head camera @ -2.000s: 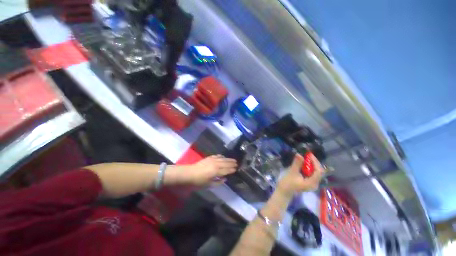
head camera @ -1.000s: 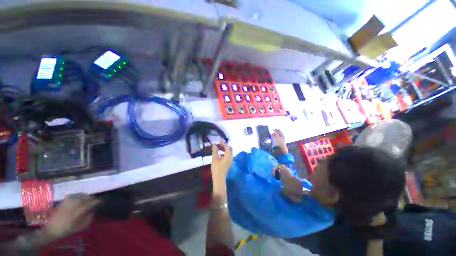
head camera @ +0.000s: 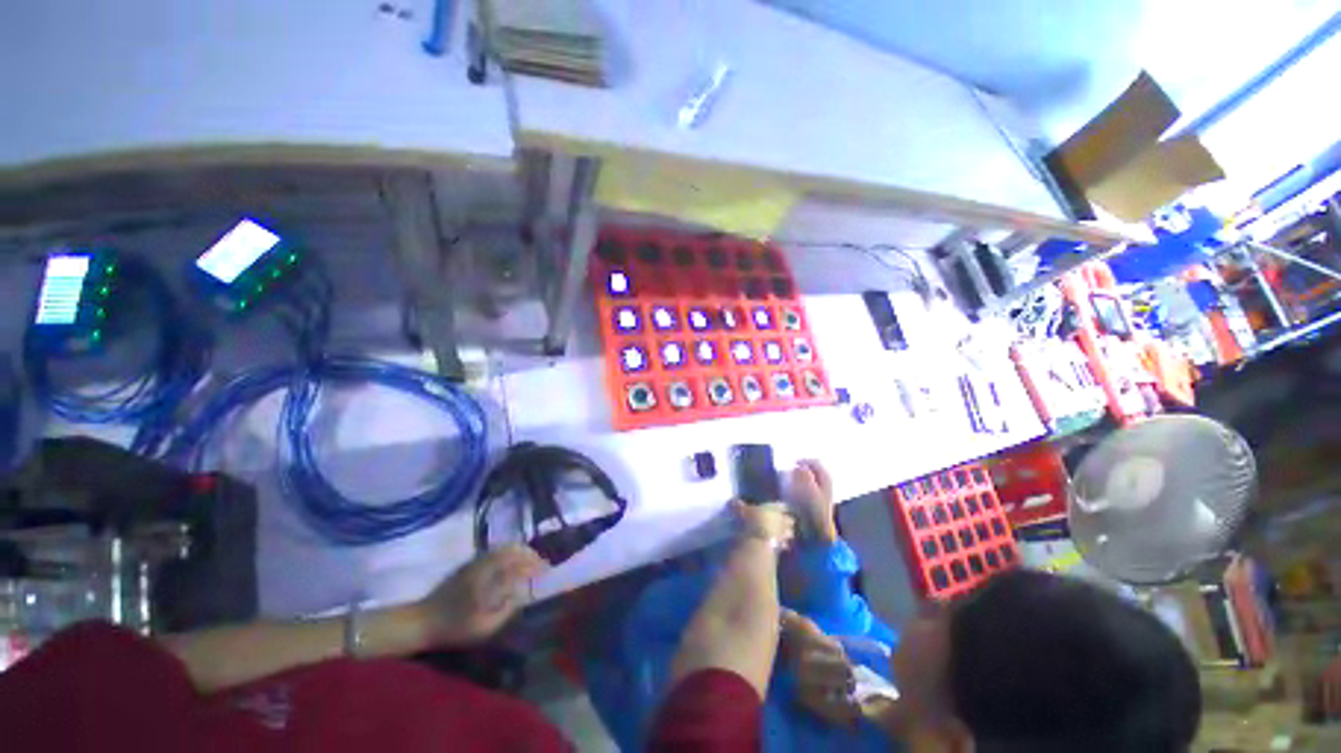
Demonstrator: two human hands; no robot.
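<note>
A dark, phone-like slab (head camera: 756,472) lies on the white bench. My right hand (head camera: 765,521) is at its lower edge, with the fingertips touching or nearly touching it; its grip is unclear. Another person's hand (head camera: 813,497) is just right of the slab. My left hand (head camera: 493,589) is at the bench's front edge, beside a black loop like headphones (head camera: 547,503). Its fingers are curled and blurred, so any hold is unclear. A small dark block (head camera: 703,465) lies left of the slab.
A red grid tray (head camera: 709,412) with round modules stands behind the slab. Blue cable coils (head camera: 385,515) and a clamp fixture (head camera: 206,552) are at left. A blue-sleeved person (head camera: 1074,662) is close at right, near another red tray (head camera: 956,533) and a fan (head camera: 1162,497).
The view has swung right from the clamp fixture, and my right hand has left its red handle. My right hand has moved from the black loop to the slab; my left hand is now near the loop.
</note>
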